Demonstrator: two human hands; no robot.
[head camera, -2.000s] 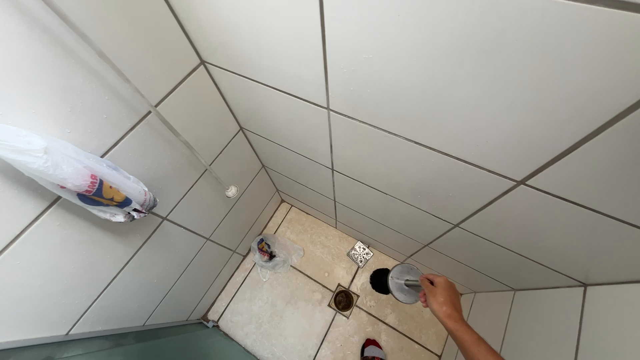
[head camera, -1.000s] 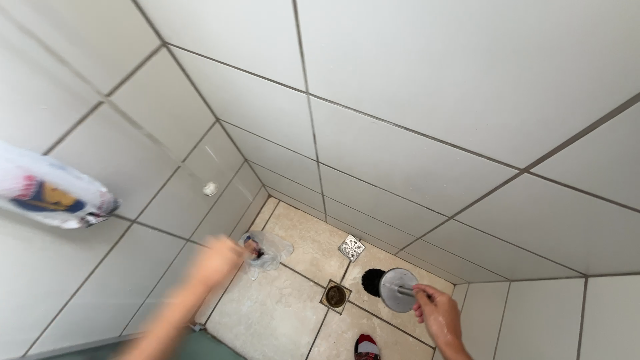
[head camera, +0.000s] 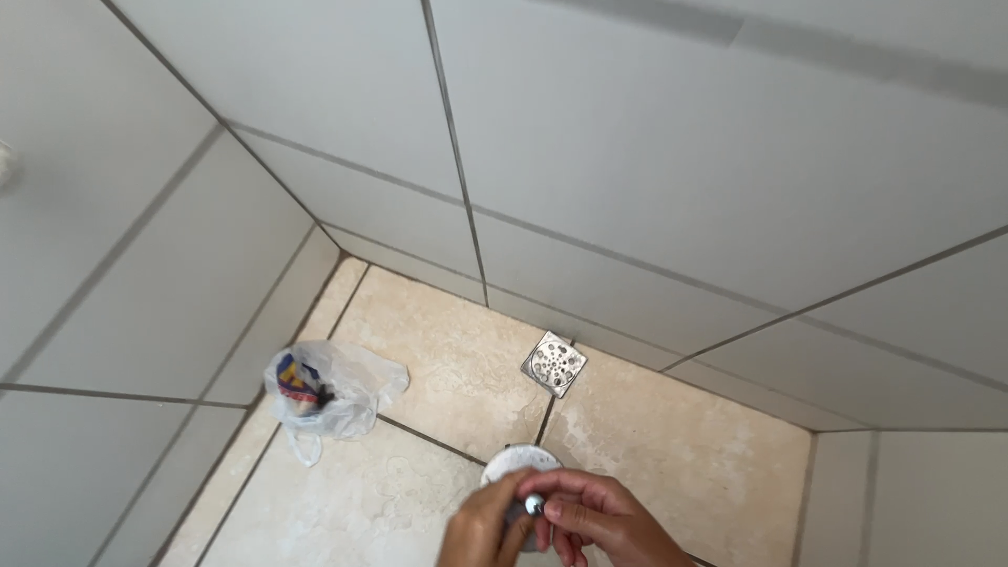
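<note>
My left hand (head camera: 482, 524) and my right hand (head camera: 610, 512) meet at the bottom centre, around a pale round disc (head camera: 516, 459) with a handle. The handle's shiny round metal end (head camera: 535, 504) shows between my fingers. My left fingers bend over the disc's near side, and my right thumb and fingertips are at the metal end. Both hands hide much of the disc and the floor beneath. Beyond them, a square metal drain grate (head camera: 554, 365) with round holes lies on the beige floor tiles.
At the left, a crumpled clear plastic bag (head camera: 354, 394) holding something with a printed wrapper and a dark bit lies on the floor tiles. White tiled walls (head camera: 669, 157) rise on the left, behind and on the right. A white fitting (head camera: 6, 164) shows at the left edge.
My left hand, over by the plastic bag a second ago, is now beside my right hand at the disc. The open floor drain and the red-and-dark item seen earlier no longer show. The view is closer.
</note>
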